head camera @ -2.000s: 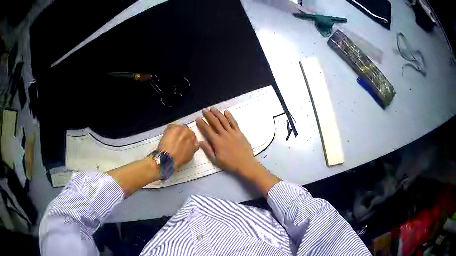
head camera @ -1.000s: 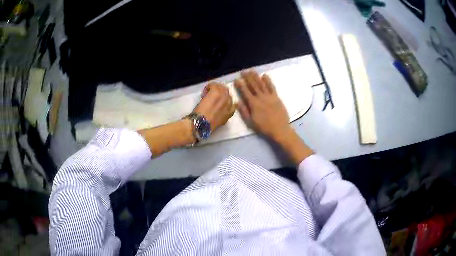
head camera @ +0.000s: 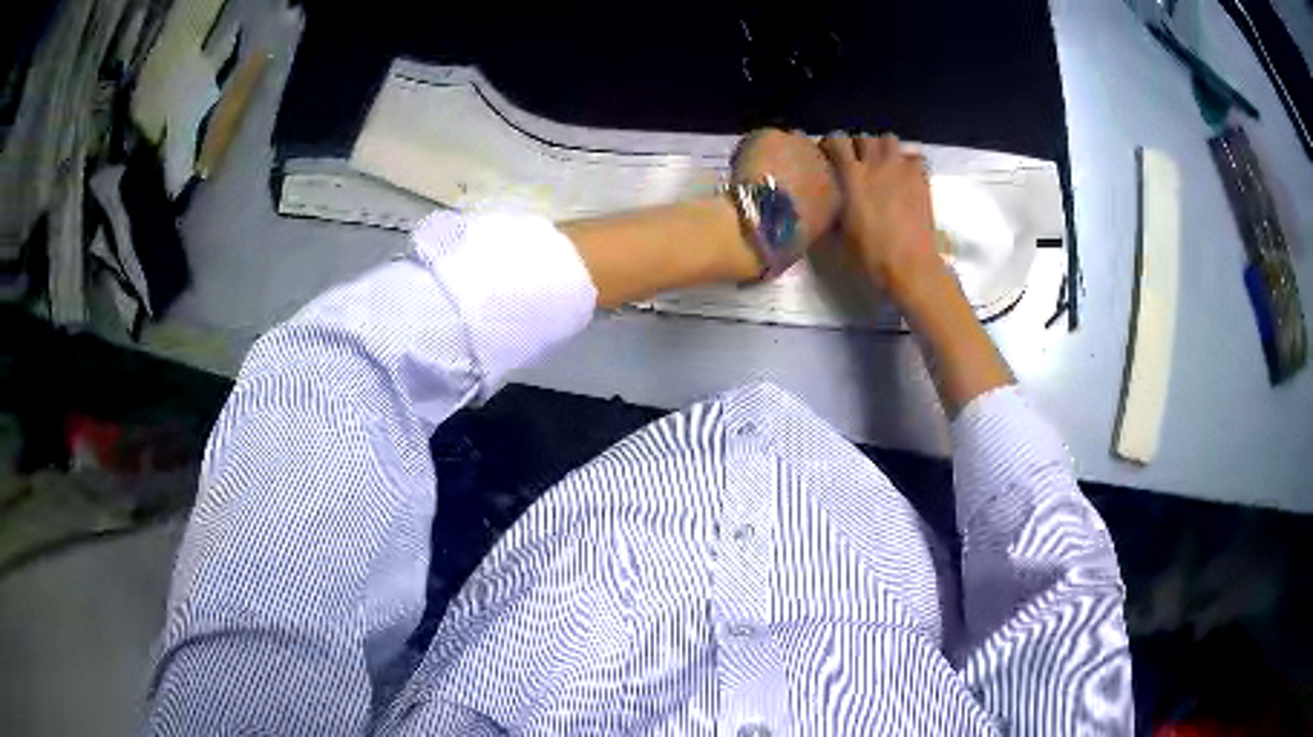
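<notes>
A long curved cream pattern piece (head camera: 576, 176) with dark pencilled lines lies near the table's front edge, along the large black fabric (head camera: 634, 58). My left hand (head camera: 792, 180), with a watch at the wrist, rests on the pattern with its fingers curled. Its fingertips are hidden, so I cannot tell whether it holds something. My right hand (head camera: 886, 209) lies on the pattern just right of it, palm down and fingers forward. The dark shears (head camera: 785, 55) lie on the fabric beyond my hands, hardly visible against the black.
A pale straight strip (head camera: 1149, 303) lies at right. Beyond it are a mottled long block (head camera: 1256, 231) with a blue item (head camera: 1263, 305) and a dark green tool (head camera: 1217, 89). A tan wooden strip (head camera: 231, 115) and scraps (head camera: 173, 87) are at left. The table edge curves before me.
The view has shifted, so the table things sit further right and the pattern higher. My hands have moved a little right along the pattern and now sit closer together.
</notes>
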